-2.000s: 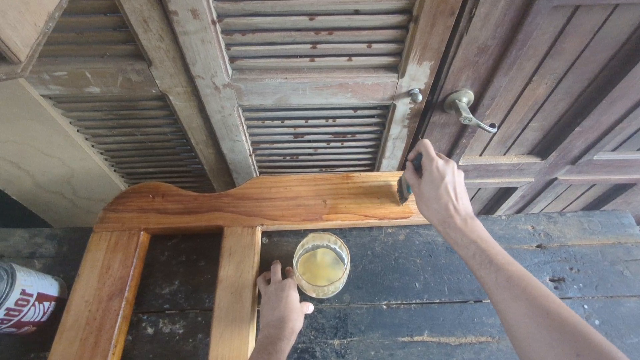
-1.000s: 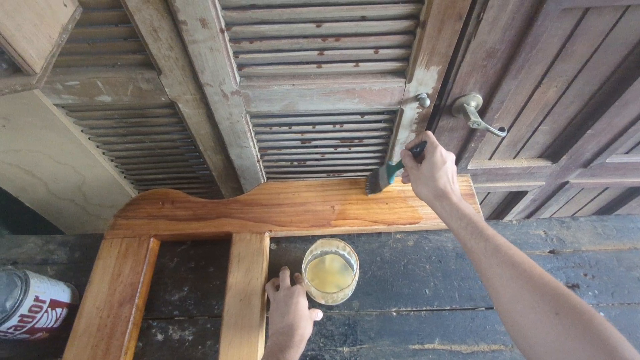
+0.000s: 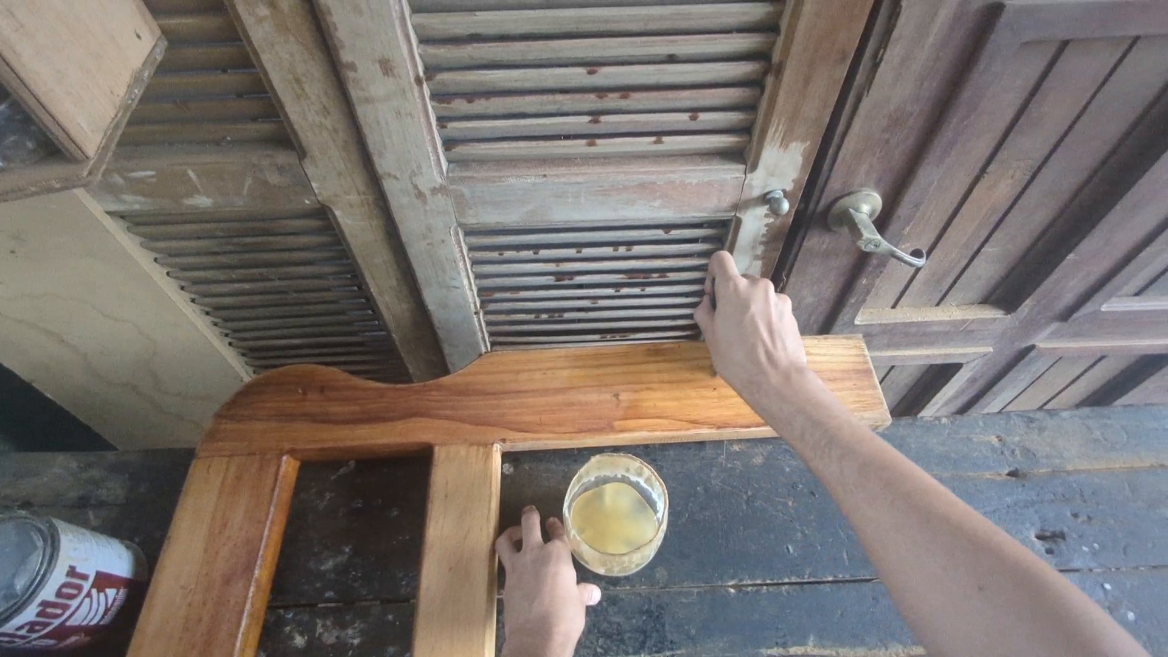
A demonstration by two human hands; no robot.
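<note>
Over the wide top rail of a wooden frame (image 3: 566,392) is my right hand (image 3: 753,319), its fingers closed around a paintbrush that the hand almost wholly hides. The rail's left part looks wet and reddish, while its right end is paler. My left hand (image 3: 546,584) holds nothing; its fingers are spread against the right side of the frame's narrower upright (image 3: 461,547). Just right of these fingers stands a glass bowl (image 3: 616,514) with a cloudy yellowish liquid in it.
A metal paint can (image 3: 68,579) stands at the lower left on the dark plank table (image 3: 776,529). Behind the frame are louvred wooden shutters (image 3: 593,196) and a panelled door with a metal lever handle (image 3: 876,233). A plywood box (image 3: 87,73) is at the upper left.
The brush, plainly seen in my right hand one second ago, is now mostly hidden behind that hand. My left hand has stayed beside the upright.
</note>
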